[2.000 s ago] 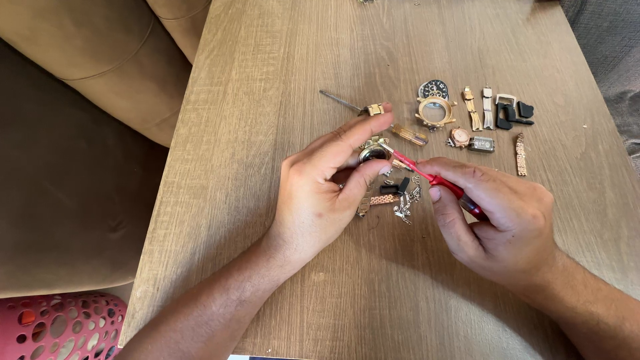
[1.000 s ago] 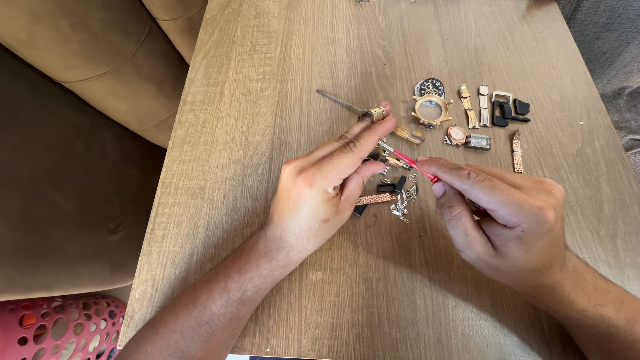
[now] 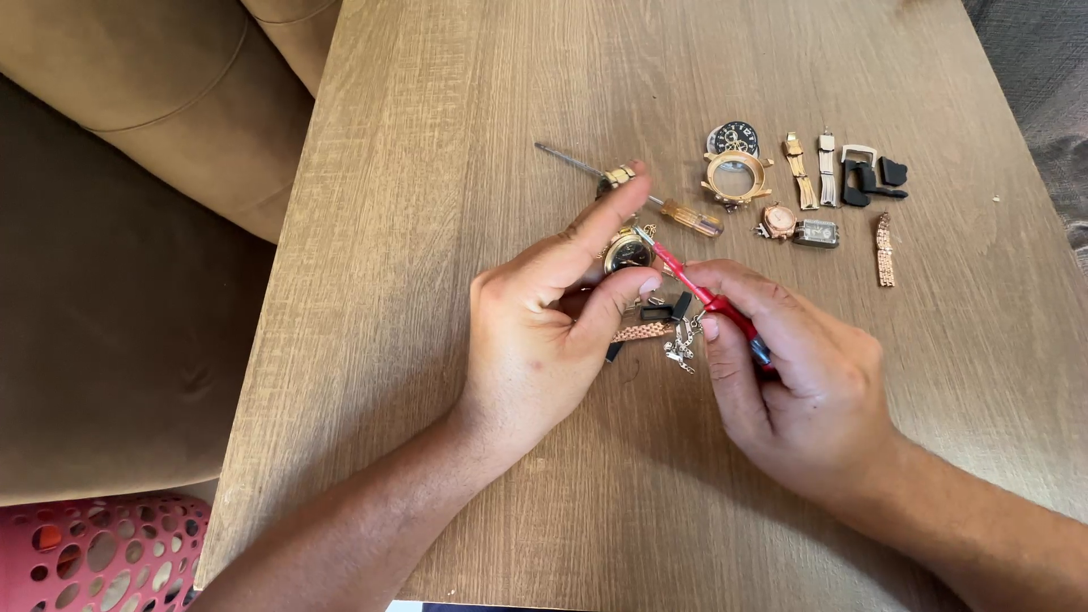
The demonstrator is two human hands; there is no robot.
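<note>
My left hand (image 3: 544,327) grips a gold-coloured wristwatch (image 3: 629,255) with a black dial, the thumb at its lower edge and the fingers raised behind it. Part of its metal bracelet (image 3: 619,178) shows at the fingertips. A red-handled screwdriver (image 3: 705,293) is held in my right hand (image 3: 795,374), its metal tip at the upper edge of the watch case; whether it touches cannot be told. Behind the fingers lies a second screwdriver with a clear amber handle (image 3: 693,218). Below the watch are a rose-gold bracelet piece (image 3: 643,332), a silver chain (image 3: 680,347) and black strap pieces (image 3: 656,313).
Toward the back right of the wooden table (image 3: 408,170) lie a gold watch case (image 3: 735,177), a black dial (image 3: 736,138), metal bracelet pieces (image 3: 799,170), black strap parts (image 3: 857,183), a small rose-gold watch (image 3: 778,221) and a rectangular watch part (image 3: 818,233). A pink perforated basket (image 3: 102,552) stands lower left.
The watch has been tilted in my left hand, so its black dial shows now; one second ago it was mostly hidden. The red screwdriver stays in my right hand.
</note>
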